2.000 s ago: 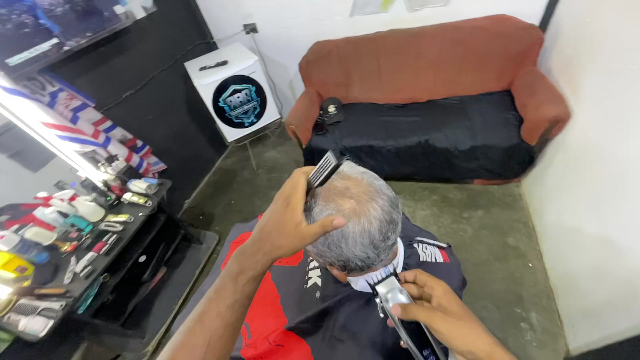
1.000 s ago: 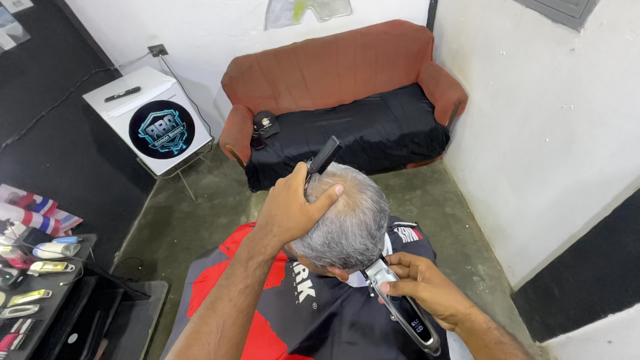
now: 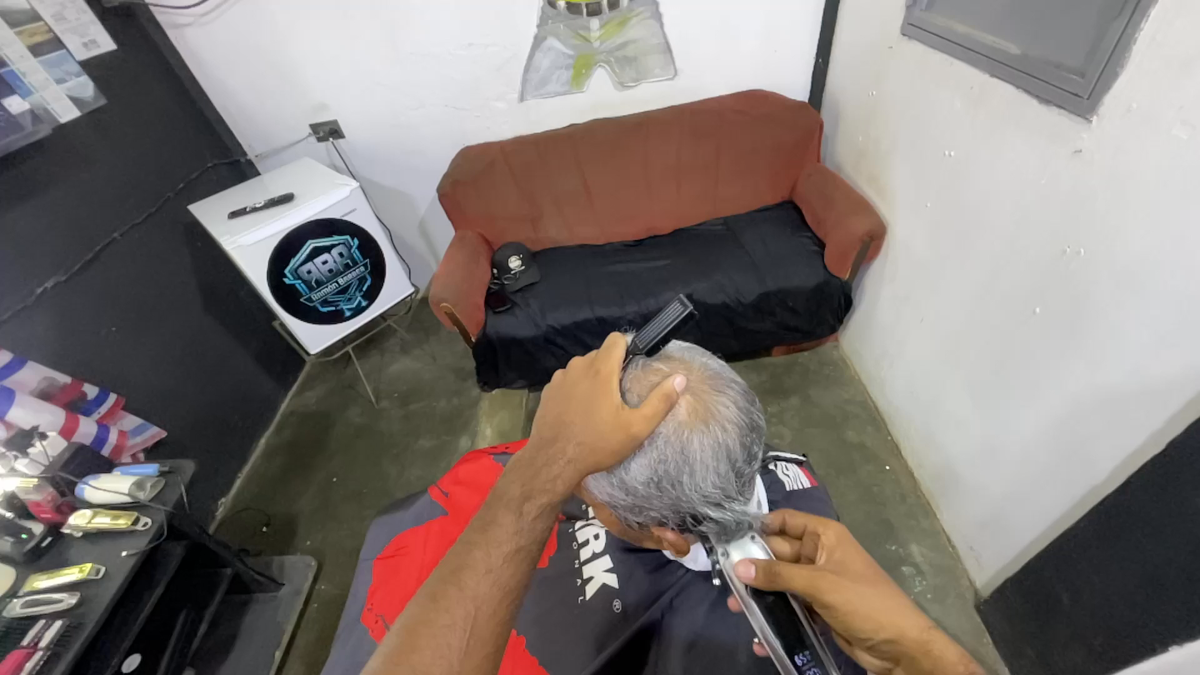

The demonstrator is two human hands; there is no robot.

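A seated person's head with short gray hair is tilted down in front of me. My left hand rests on its crown, thumb on the scalp, and holds a black comb or brush that sticks up past the fingers. In my right hand is a silver and black hair clipper, its blade end against the hair at the nape, behind the ear. A white neck strip shows under the hair. A black, red and gray barber cape covers the person's body.
A sofa with a red-brown cover stands beyond the person, with a black cap on its seat. At the left are a white box-shaped cabinet bearing a remote control and a dark counter with several clippers. A white wall rises at the right.
My right hand has brought the clipper up to the hair at the nape. The comb or brush in my left hand has changed its angle. The view has swung to the right.
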